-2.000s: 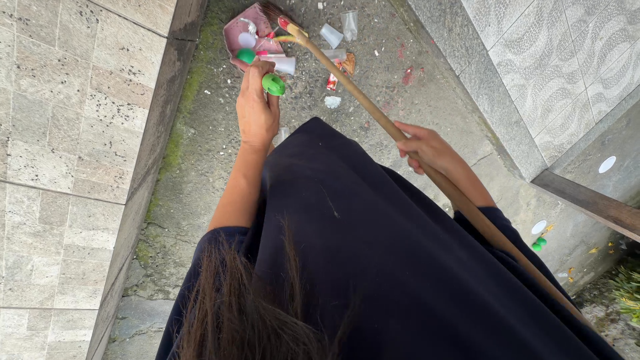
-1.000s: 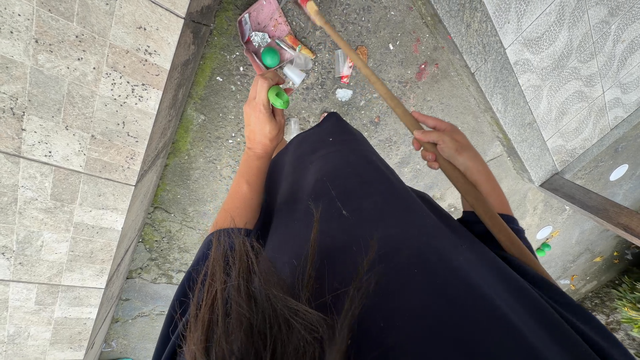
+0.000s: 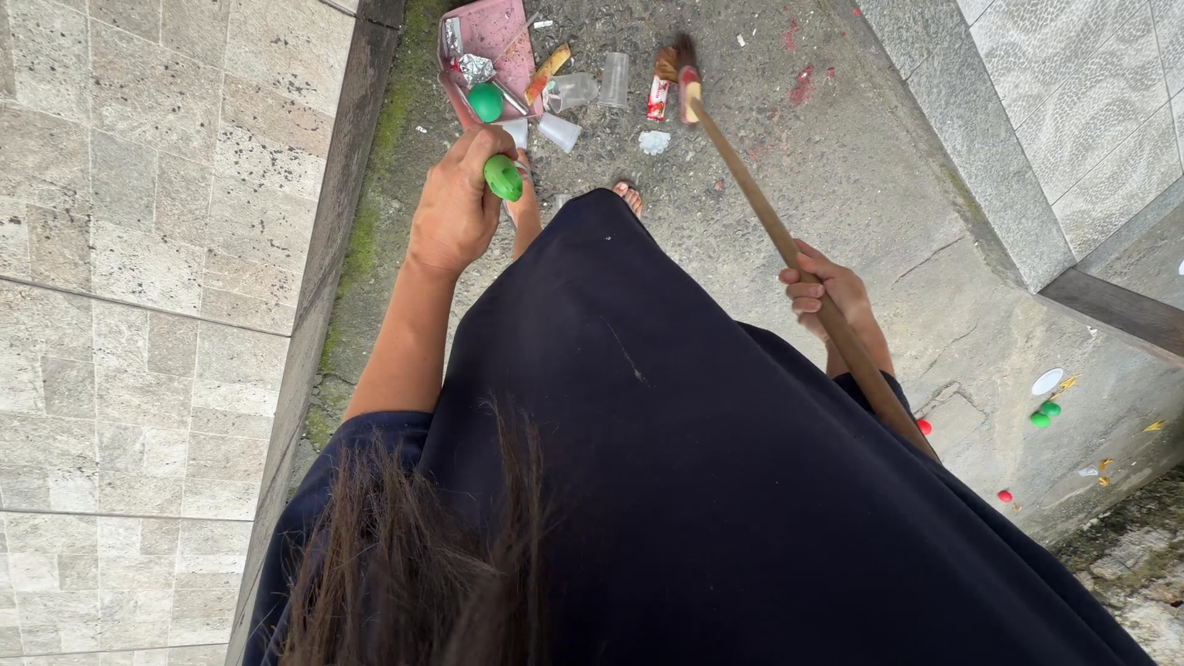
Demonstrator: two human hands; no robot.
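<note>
My left hand [image 3: 462, 199] is closed around the green handle end [image 3: 503, 178] of a pink dustpan [image 3: 504, 42]. A green ball [image 3: 485, 102], crumpled foil [image 3: 475, 67] and other litter lie in the pan. My right hand [image 3: 826, 291] grips the wooden handle [image 3: 754, 190] of a broom. Its blurred head [image 3: 686, 79] touches the ground beside a dry leaf and a red and white wrapper [image 3: 658, 98]. Between pan and broom lie clear plastic cups [image 3: 614, 80], a brownish-yellow strip [image 3: 548, 72] at the pan's edge, and a white scalloped piece [image 3: 654, 141].
A tiled wall or ledge [image 3: 157, 185] with a mossy edge runs along the left, and a grey stone border [image 3: 980, 139] along the right. At the lower right lie a white disc [image 3: 1047, 381], green balls [image 3: 1041, 419] and red balls [image 3: 1005, 496]. A bare foot [image 3: 629, 197] shows below the litter.
The broom head has moved right, away from the dustpan, and rests by the wrapper and leaf. My left hand keeps its hold on the dustpan. The brownish-yellow strip lies at the pan's right edge.
</note>
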